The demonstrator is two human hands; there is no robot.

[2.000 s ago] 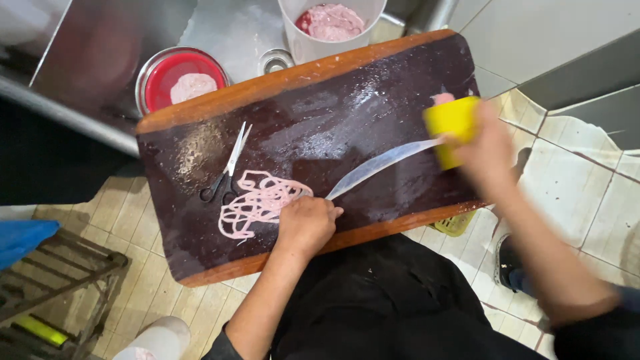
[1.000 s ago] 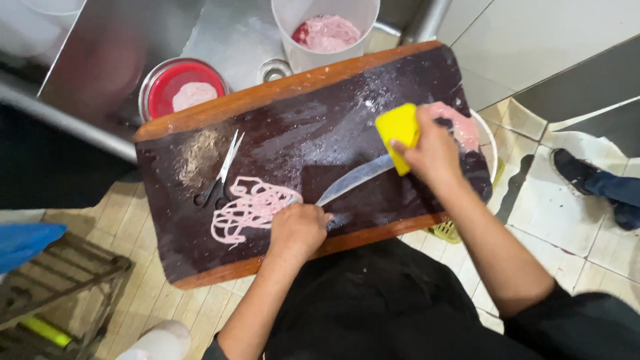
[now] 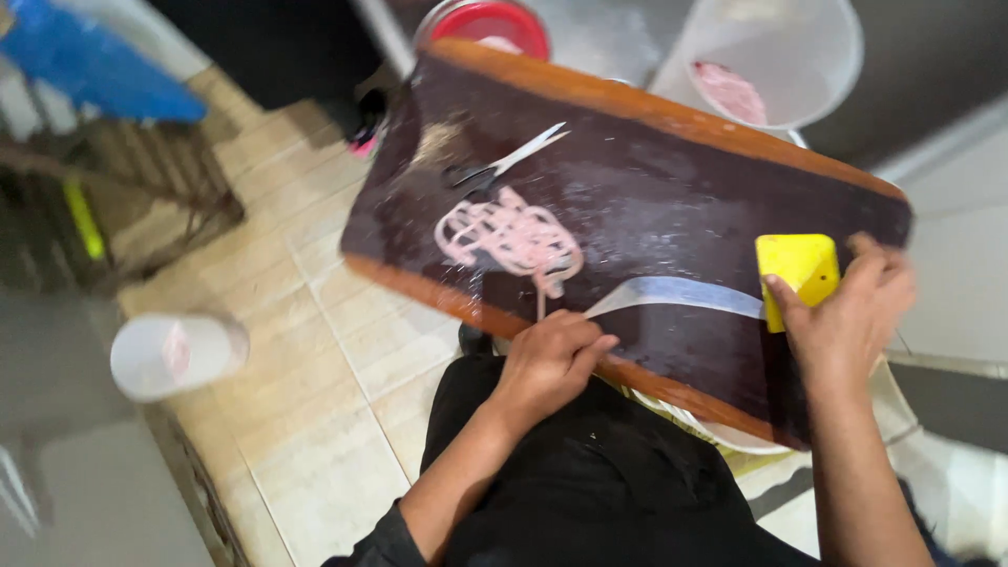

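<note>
A dark cutting board with orange-brown wooden edges point(image 3: 661, 114) lies slanted in front of me. At its near edge my left hand point(image 3: 555, 354) pinches one end of a flat, translucent whitish strip, likely casing or membrane point(image 3: 677, 293). The strip runs right to a yellow plastic scraper point(image 3: 802, 268), gripped by my right hand point(image 3: 846, 307) and resting on the strip's far end. Left of the strip lies a tangle of thin pink strands point(image 3: 520, 236), with one strand reaching my left hand. Scissors with dark handles point(image 3: 512, 157) lie open above the tangle.
Beyond the board stand a red-lined round container point(image 3: 492, 24) and a translucent tub point(image 3: 819, 55) with pink matter. Another translucent container point(image 3: 169, 354) is at the left, below a metal rack point(image 3: 157, 181) and a blue bag point(image 3: 102, 59). A pale basin rim point(image 3: 748, 441) shows under the board.
The view has swung round. My right hand with the yellow scraper has moved from mid-strip toward the board's right end, away from my left hand. The pink matter seen there earlier is no longer visible.
</note>
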